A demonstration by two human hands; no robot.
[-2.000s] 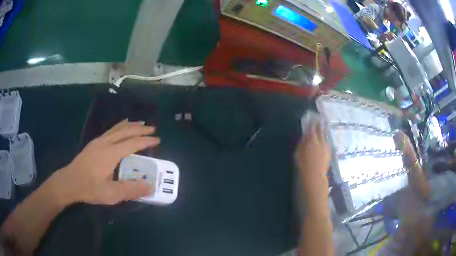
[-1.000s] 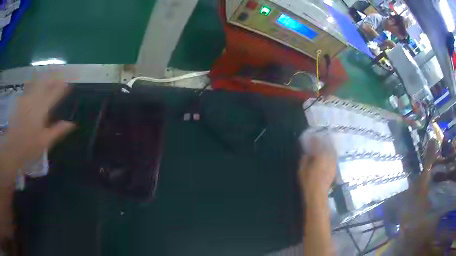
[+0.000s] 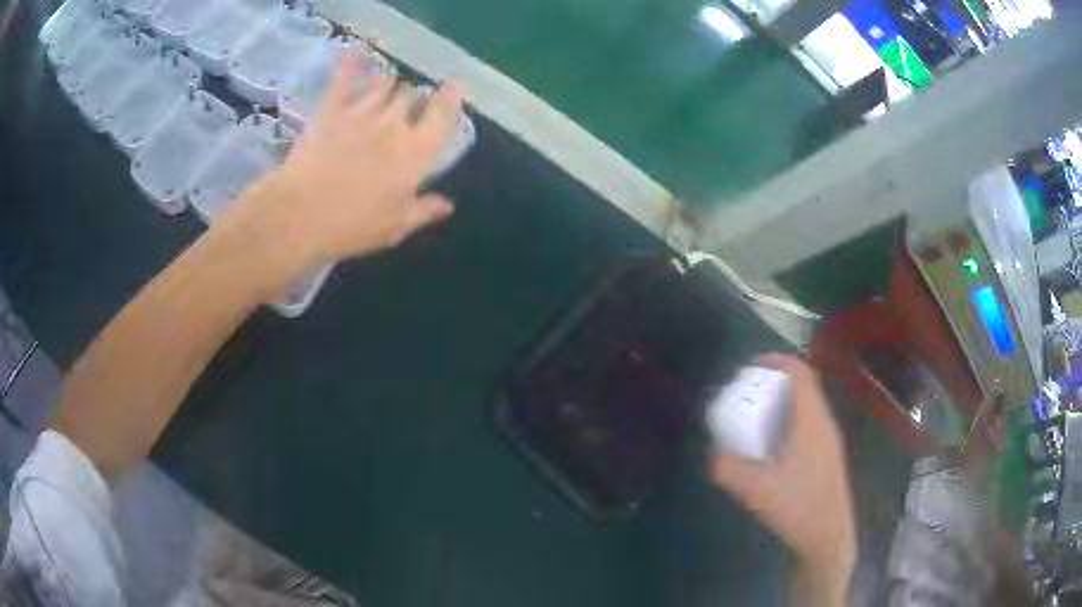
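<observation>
White socket adapters [image 3: 178,148] stand in rows at the upper left, backs up. My left hand [image 3: 368,160] is over the right end of these rows, fingers spread; whether it touches an adapter under it cannot be told. My right hand [image 3: 789,462] holds a white adapter [image 3: 752,411] at the right edge of the dark test pad [image 3: 593,391]. The pad lies on the dark green mat and bears no adapter.
The tester [image 3: 979,308] with its blue display stands at the right on a red-brown stand [image 3: 884,356]. A white cord [image 3: 748,288] lies by the post base [image 3: 700,225]. More white adapters [image 3: 937,522], blurred, are at the lower right. A pale rail borders the mat.
The view has swung left, bringing the left rows into view. My left hand has moved over those rows. My right hand has come from the right rows to the pad with an adapter.
</observation>
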